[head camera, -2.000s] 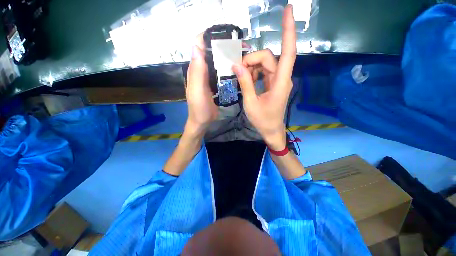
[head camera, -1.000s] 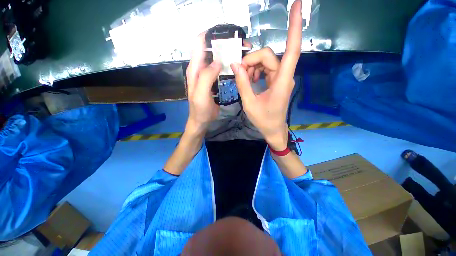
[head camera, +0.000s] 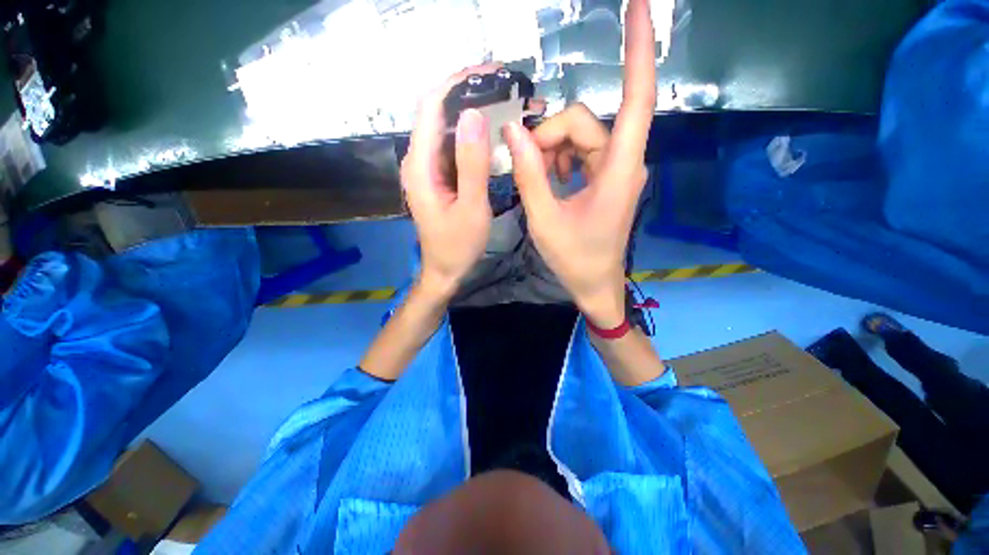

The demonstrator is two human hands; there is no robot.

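The black rounded handset [head camera: 488, 87] is held over the bench edge, its top end tilted up to the camera. A whitish rectangular sheet piece [head camera: 501, 115] lies on its face. My left hand [head camera: 447, 195] is closed around the handset's left side, its thumb pressing on the sheet piece. My right hand [head camera: 580, 206] has thumb and curled fingers at the right edge of the sheet piece and handset, index finger pointing up. The handset's lower end is mostly hidden by my hands.
Glaring clear sheets [head camera: 358, 65] lie on the dark green bench [head camera: 770, 54]. Dark units [head camera: 54, 65] are piled at the upper left. Blue-smocked people sit at both sides. Cardboard boxes [head camera: 786, 423] stand on the blue floor, with a person's dark-clothed legs beyond.
The handset has tilted, showing its top end and less of the speckled patch. My left thumb has moved onto the sheet piece. My right hand has barely moved.
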